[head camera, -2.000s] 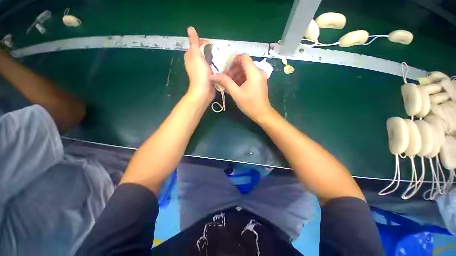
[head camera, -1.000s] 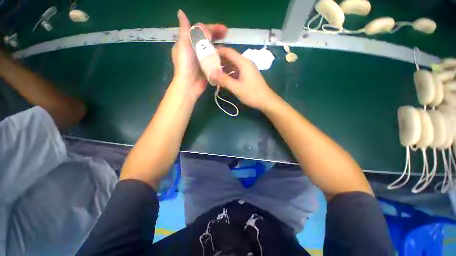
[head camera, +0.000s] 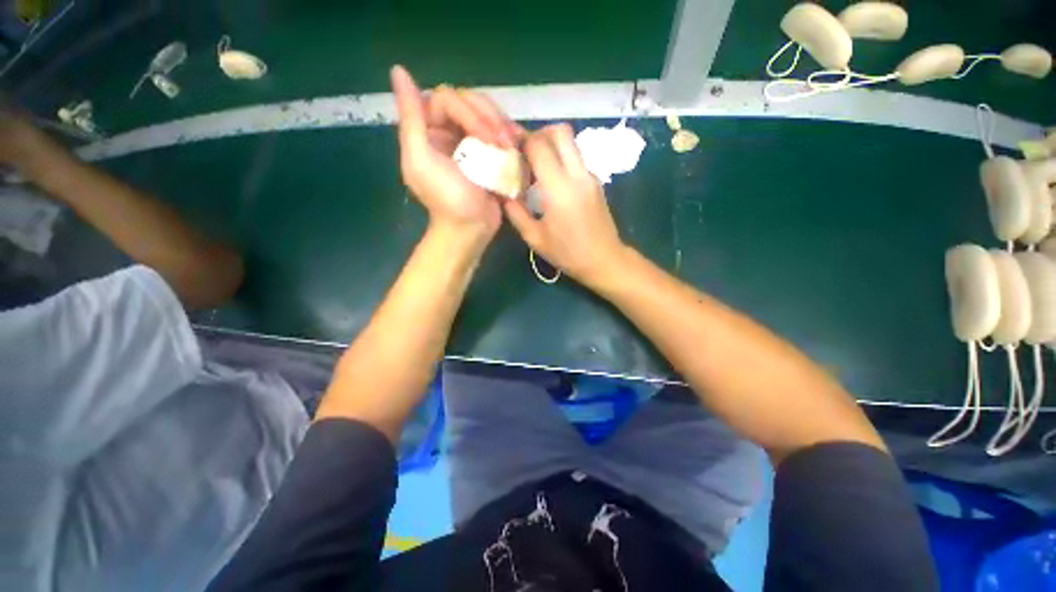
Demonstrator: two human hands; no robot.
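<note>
My left hand (head camera: pixel 446 156) cradles a cream bar (head camera: pixel 490 167) with a bright white label or sleeve on it, in the palm with the thumb raised. My right hand (head camera: pixel 564 202) holds the bar's right end with bent fingers, which hide part of it. A thin cord loop (head camera: pixel 543 268) hangs below my right hand. Crumpled white paper or a label stack (head camera: pixel 610 150) lies just right of my right fingers. Print on the label is too small to read.
A grey post (head camera: pixel 695 52) rises behind a whitish metal strip (head camera: pixel 290 117). A small tan blob (head camera: pixel 684 141) lies beside it. Bars with cords (head camera: pixel 974 293) are heaped at the right edge; more lie beyond the strip. Another person's arm (head camera: pixel 127 208) is at left.
The bar, earlier upright and showing a grey part and label in my left palm, is now tilted sideways with its white side showing. My left fingers have curled around it. The whole view has shifted slightly.
</note>
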